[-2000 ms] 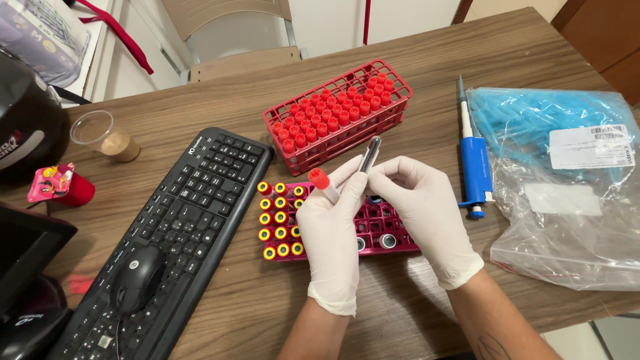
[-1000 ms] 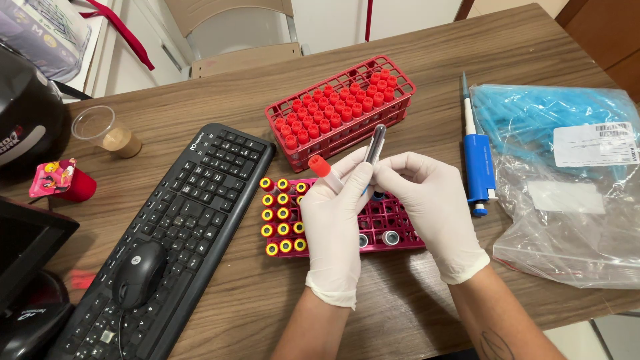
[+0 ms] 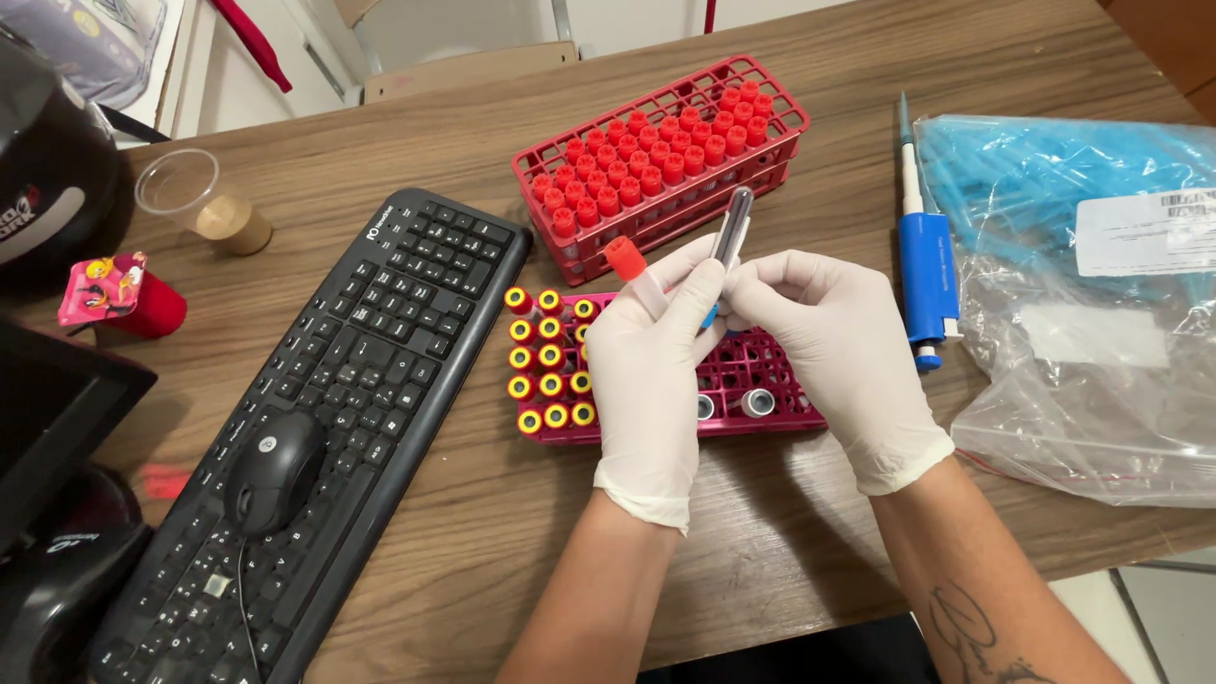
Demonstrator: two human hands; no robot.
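Observation:
My gloved left hand (image 3: 651,380) holds a red-capped tube (image 3: 627,261) and a dark-filled tube (image 3: 732,226), whose blue cap shows below between the fingers. The fingertips of my gloved right hand (image 3: 826,351) pinch at the side of the dark tube. Under both hands lies a magenta tube rack (image 3: 750,366) with yellow-and-red-capped tubes (image 3: 550,356) at its left and grey-capped tubes (image 3: 758,403) near its front edge. Behind the hands stands a red rack (image 3: 665,223) filled with many red-capped tubes (image 3: 651,152). My hands hide part of the magenta rack.
A black keyboard (image 3: 380,380) with a mouse (image 3: 275,473) on it lies at left, near a tilted plastic cup (image 3: 228,214) and a red pot (image 3: 157,304). A blue pipette (image 3: 929,275) and a clear bag (image 3: 1016,332) of blue pipette tips lie at right.
Both hands stay close together over the magenta rack, the left still holding the two tubes. The dark tube leans slightly differently.

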